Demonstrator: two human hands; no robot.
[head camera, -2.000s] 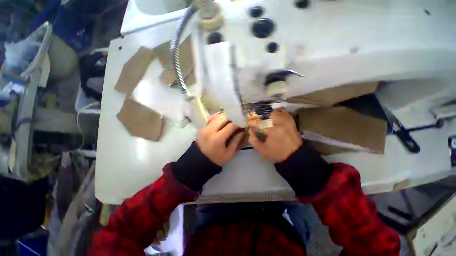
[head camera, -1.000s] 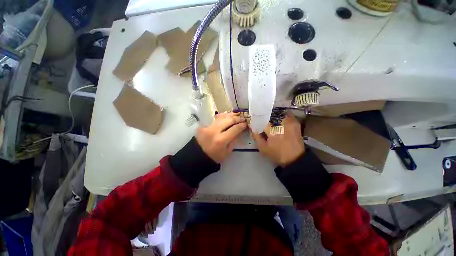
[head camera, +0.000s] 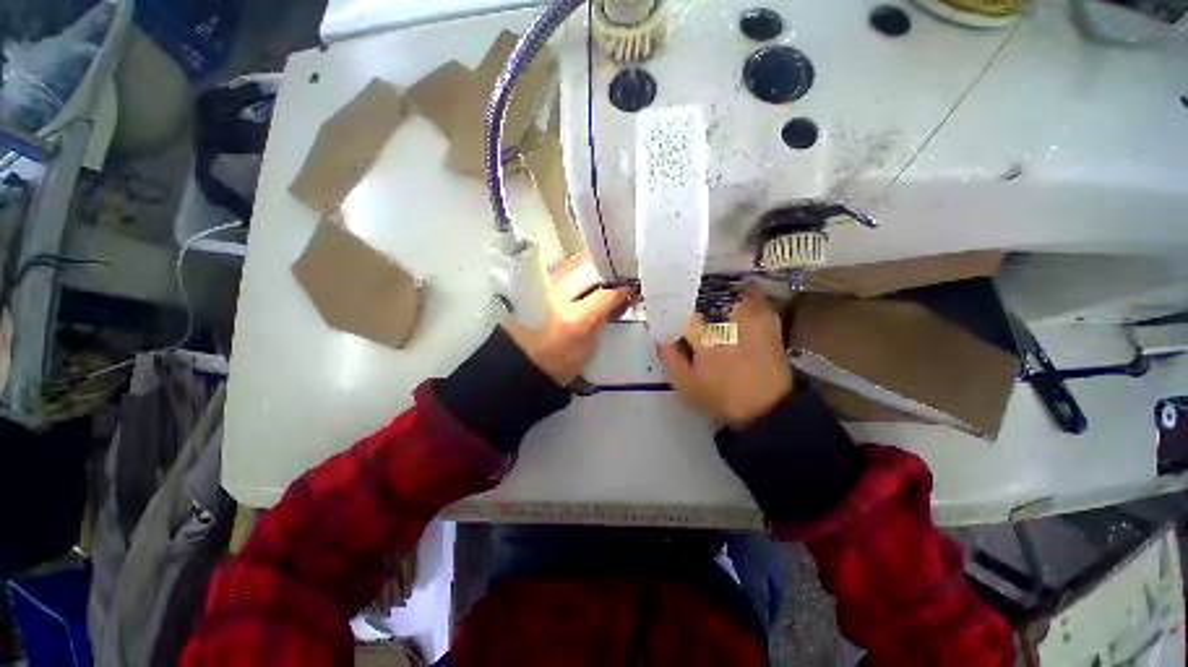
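Note:
The white sewing machine (head camera: 912, 156) has its head front, a speckled upright strip (head camera: 671, 215), between my hands. My left hand (head camera: 568, 319) is left of the needle area, its fingertips at the edge of the head. My right hand (head camera: 732, 368) is just right of the strip, fingers bent under the head beside a ribbed knob. The needle and anything between my fingertips are hidden or too small to tell. A brown strip of a piece (head camera: 547, 183) shows behind my left hand. Brown pieces (head camera: 899, 352) lie under the machine arm, right of my right hand.
More brown cut pieces (head camera: 358, 284) lie on the white table (head camera: 326, 437) at left. A lamp's silver gooseneck (head camera: 498, 130) comes down near my left hand. Black-handled snips (head camera: 1053, 388) lie beside the right pieces. Grey cloth (head camera: 163, 469) hangs at left.
My left hand has drawn slightly back and its fingers have spread, baring the pale plate between my hands. My right hand has stayed nearly in place. The view has shifted a little.

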